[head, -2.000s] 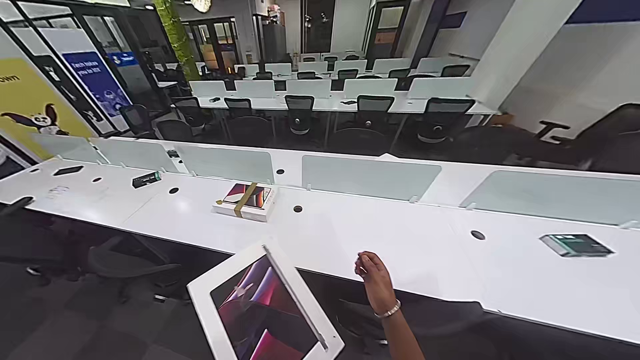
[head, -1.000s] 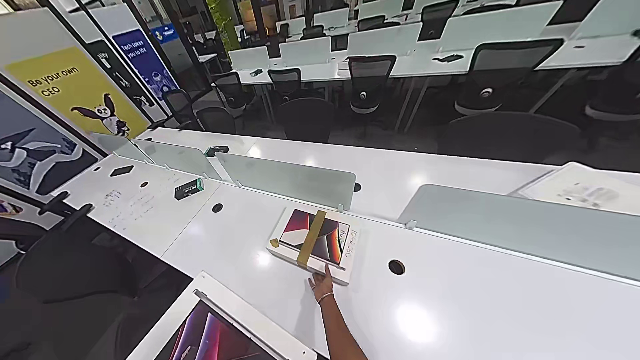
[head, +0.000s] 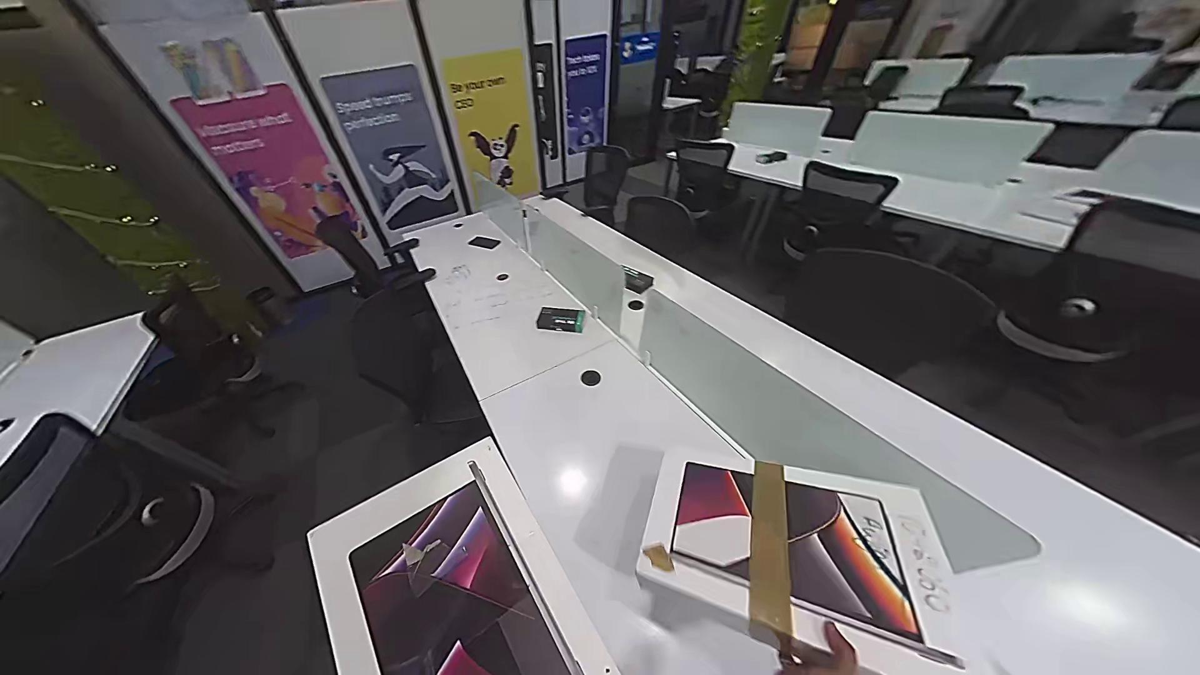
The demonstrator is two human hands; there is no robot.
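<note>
My right hand grips the near edge of a white laptop box with a band of brown tape around it. Handwriting marks the box's top, and a shadow on the white desk beside it suggests that it is raised. A second white laptop box, with a laptop picture on its lid, is tilted at the lower left, over the desk's near edge. My left hand is out of the frame, so what it touches is hidden.
Glass dividers run along the long white desk. A small dark box and a flat black item lie farther along it. Black mesh chairs stand at its left side.
My right hand, free two seconds ago and at the taped box's edge one second ago, now holds that box, which appears lifted off the desk. The view has swung left.
</note>
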